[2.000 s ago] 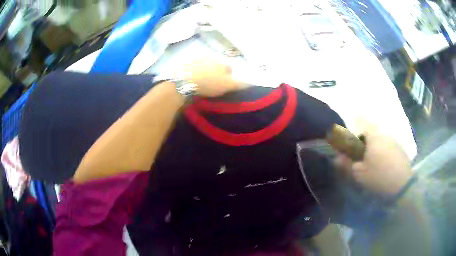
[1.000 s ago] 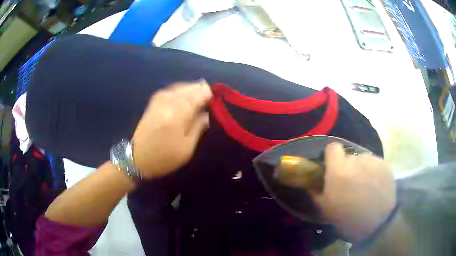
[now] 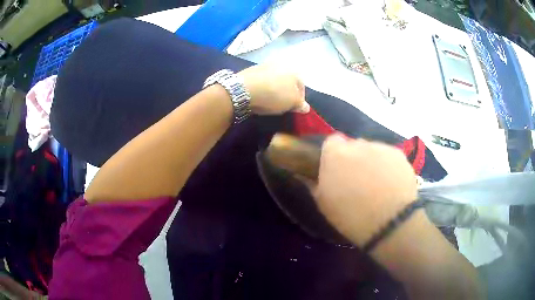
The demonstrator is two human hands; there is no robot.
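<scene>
A dark knit top [image 3: 229,234] lies over the dark padded board [image 3: 135,88]. Its red neckband [image 3: 314,122] shows in part; the rest is hidden by my right hand and the iron. My left hand [image 3: 276,89], with a metal watch on the wrist, has its fingertips closed on the neckband's left end. My right hand [image 3: 363,184] grips the handle of the iron [image 3: 293,196], whose dark pointed soleplate lies over the top just below the neckband. The iron and right hand are slightly blurred.
A metal iron rest [image 3: 459,70] and small dark snips [image 3: 446,142] lie on the white table at right. A blue roll [image 3: 220,23] and white scraps [image 3: 273,26] are behind the board. Pink cloth [image 3: 40,111] and a blue crate [image 3: 65,48] are at left. A pale hose [image 3: 481,187] runs right.
The iron in my right hand has moved left and up, over the neckline. My left hand has moved right and up to the neckband, which is now partly covered.
</scene>
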